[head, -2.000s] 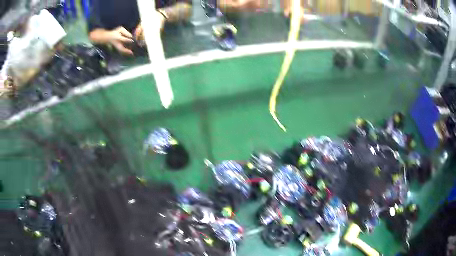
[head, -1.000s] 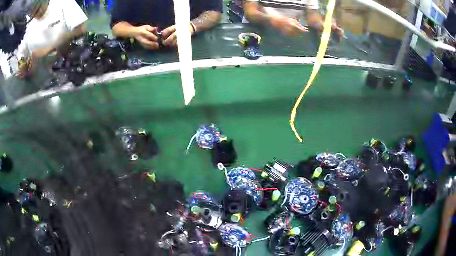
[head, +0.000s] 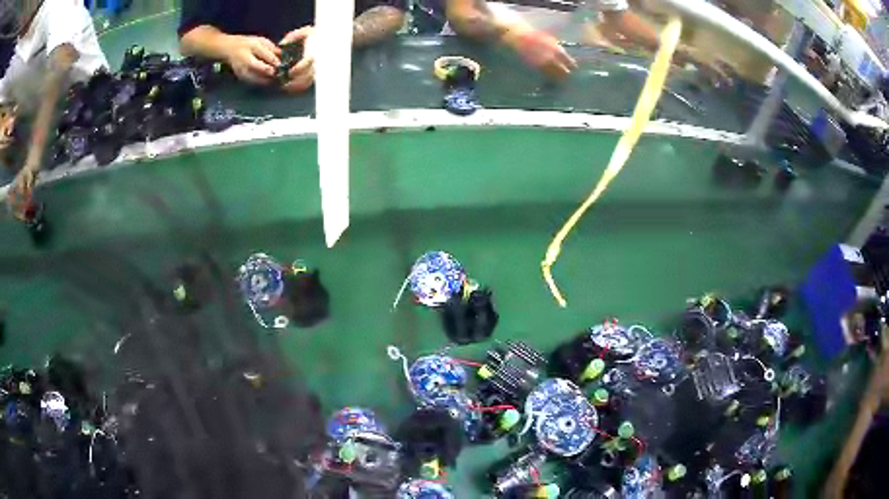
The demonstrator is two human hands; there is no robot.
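Note:
Neither of my hands can be made out. Nearest in front lies a heap of black housings with blue-and-white speckled circuit boards; one large board (head: 564, 417) faces up. Thin red wires, pale leads and green-yellow pieces show among them. A ribbed housing (head: 514, 365) lies tilted beside another board (head: 437, 378). Farther back, a board (head: 436, 278) lies against a black housing (head: 470, 314). To its left, another board (head: 261, 281) lies beside a dark housing (head: 309, 297). A dark blur covers much of the lower left.
The green worktop (head: 487, 185) has a pale rail (head: 546, 121) behind it. A white strip (head: 333, 117) and a yellow strap (head: 624, 146) hang over it. People's hands (head: 255, 58) work beyond the rail. A blue box (head: 829, 297) and part of an arm (head: 863, 429), owner unclear, are at right.
The view has shifted, and the yellow hammer seen at lower right is out of view. At far left, another person's hand now reaches over the rail to a small dark part.

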